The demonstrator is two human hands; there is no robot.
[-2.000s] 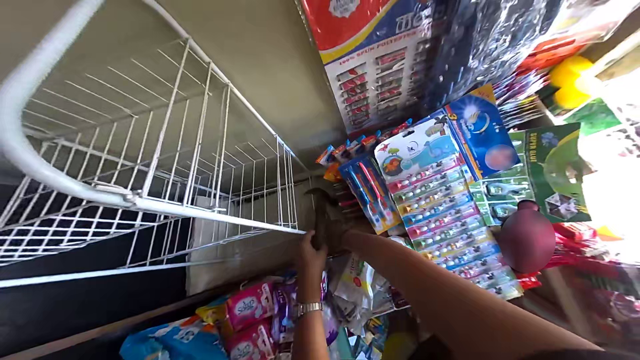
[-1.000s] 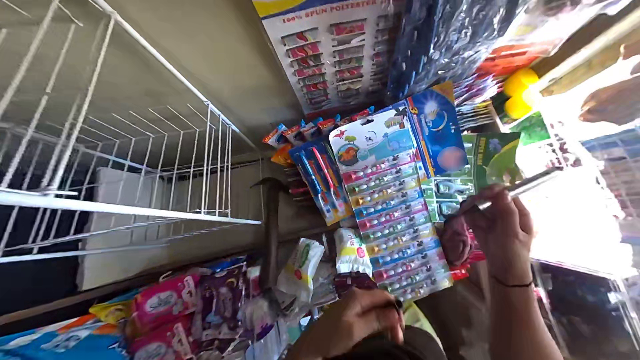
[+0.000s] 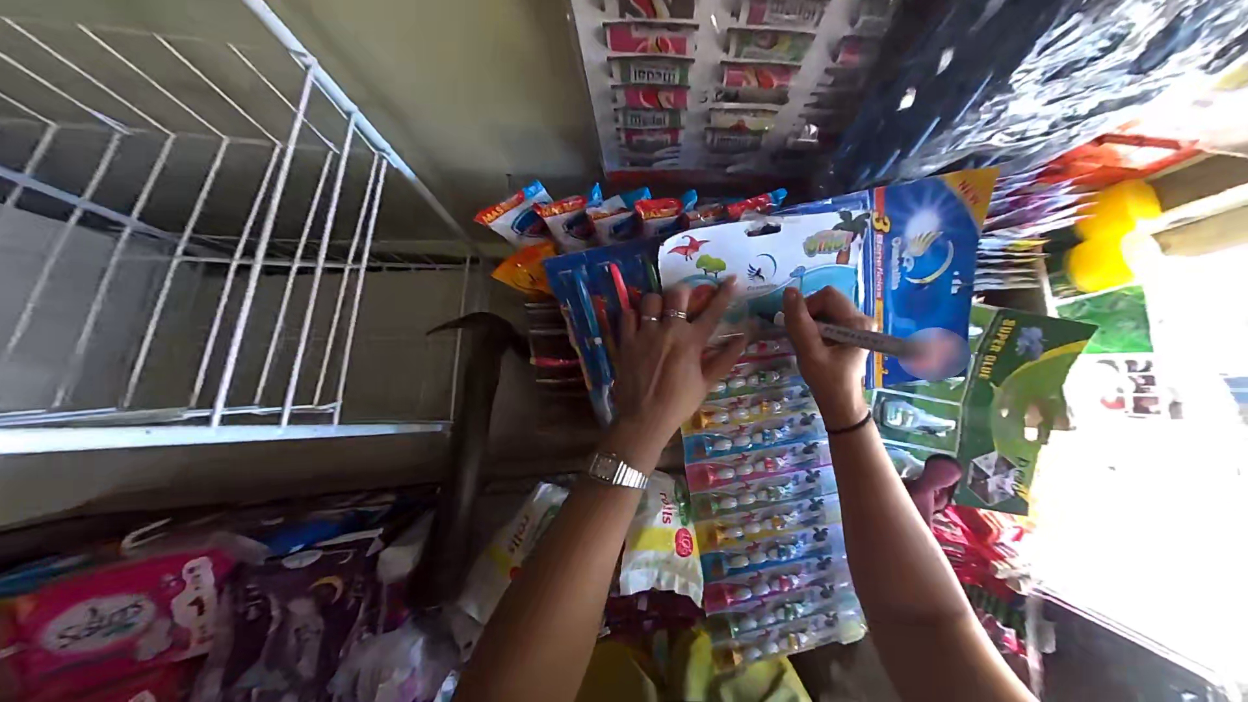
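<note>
A hanging display card (image 3: 770, 249) with a dinosaur picture at its top carries rows of small wrapped sweets (image 3: 765, 497). My left hand (image 3: 668, 361), with a watch at its wrist, lies spread on the upper left of that card. In my right hand (image 3: 829, 351) is a grey marker pen (image 3: 863, 338), its tip end against the card's upper part, just below the picture. Part of the card is hidden under both hands. Blue-backed packs of toothbrushes (image 3: 590, 302) hang just left of the card, and a blue card (image 3: 921, 244) overlaps its right edge.
A white wire rack (image 3: 224, 434) fills the left. A dark curved metal bar (image 3: 468, 429) stands between it and my left arm. Pink packs (image 3: 127, 614) and white roll bags (image 3: 663, 541) lie below. A green glue card (image 3: 1024, 409) hangs right, and a battery-like sachet card (image 3: 721, 88) above.
My left hand has moved up from below onto the card. My right hand has come from the right side to the card with the pen. The view has moved closer.
</note>
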